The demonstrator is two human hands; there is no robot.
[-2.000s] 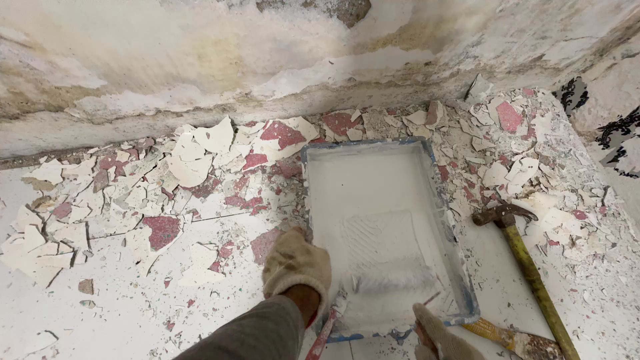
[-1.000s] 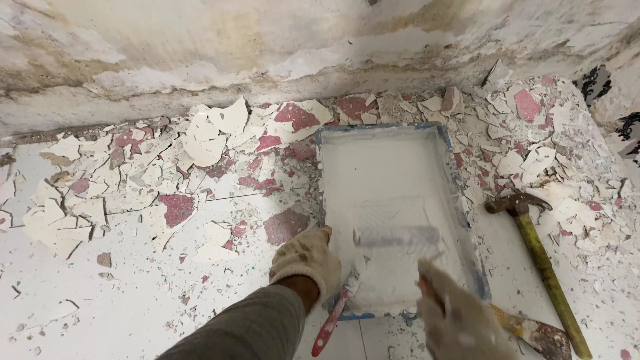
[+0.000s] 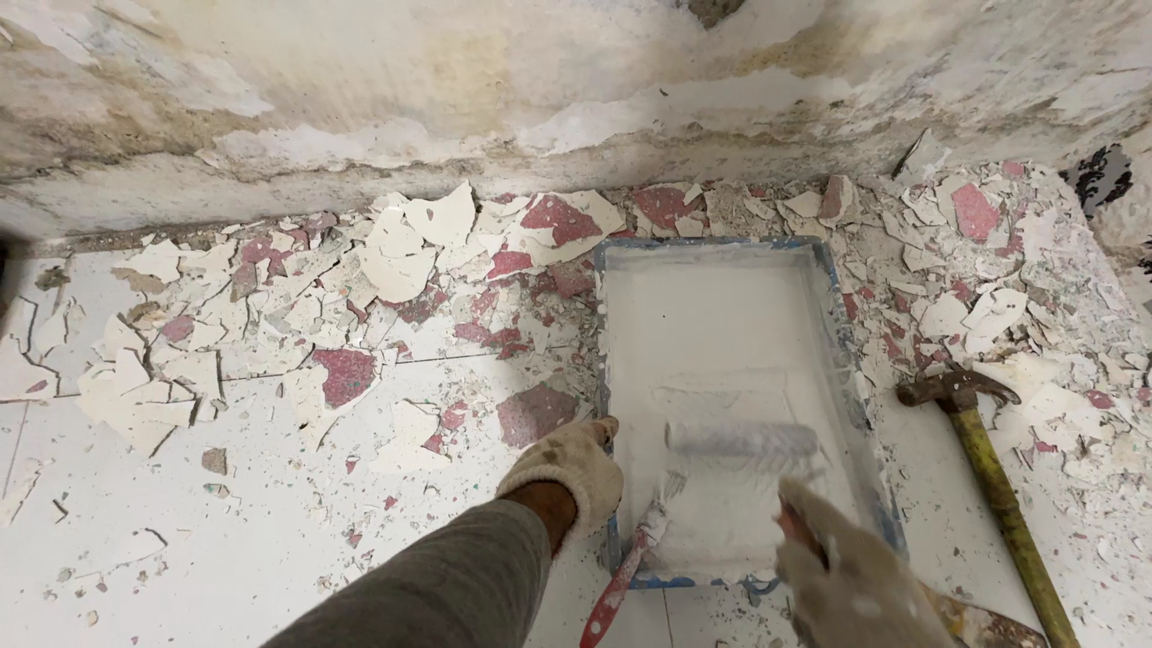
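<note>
A blue-rimmed paint tray (image 3: 711, 315) holding white paint lies on the floor. My left hand (image 3: 567, 468), in a knitted glove, grips the tray's left edge. My gloved right hand (image 3: 832, 567), somewhat blurred, is closed around the handle of a paint roller, whose sleeve (image 3: 742, 441) lies in the paint across the tray's middle. A paintbrush with a red handle (image 3: 621, 576) rests over the tray's lower left edge, its bristles in the paint.
A claw hammer with a yellow handle (image 3: 999, 504) lies right of the tray. A paint-stained tool (image 3: 981, 625) lies partly behind my right hand. Paint flakes (image 3: 396, 252) cover the floor along the peeling wall (image 3: 504, 90).
My left hand stays at the tray's left side. Between the first frame and now, the roller has moved up the tray, away from me, with my right hand.
</note>
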